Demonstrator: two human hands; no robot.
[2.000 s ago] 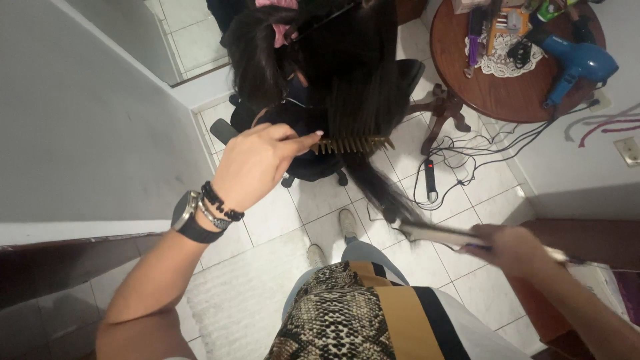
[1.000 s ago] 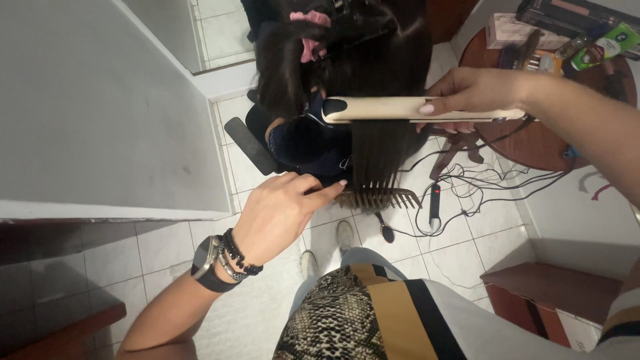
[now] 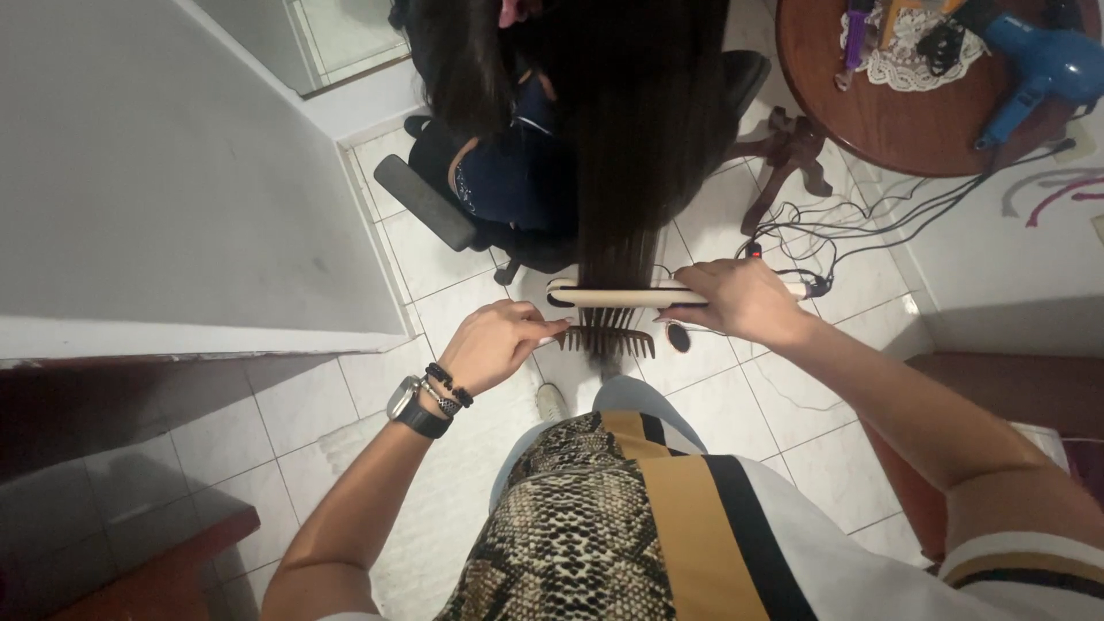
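My left hand (image 3: 500, 343) pinches the end of a brown wide-tooth comb (image 3: 612, 338), whose teeth run through a straight section of long dark hair (image 3: 621, 216). Just above the comb, a cream flat iron (image 3: 625, 296) is closed across the same section. My right hand (image 3: 737, 297) grips the iron around its body, with the cord end at the right. The hair tips hang below the comb. The hair belongs to a person seated in a black chair, seen from above; another portion hangs at the left, with a pink clip (image 3: 515, 10) at the top edge.
A round wooden table (image 3: 906, 129) at the upper right holds a blue hair dryer (image 3: 1035, 73), a lace doily and a purple tool. Black cables (image 3: 862, 228) trail to the tiled floor near the table's legs. The chair's armrest (image 3: 423, 203) juts out left. A grey wall stands at the left.
Since one second ago, the flat iron in my right hand has moved down the hair section, from near the head to just above the comb. My left hand still holds the comb.
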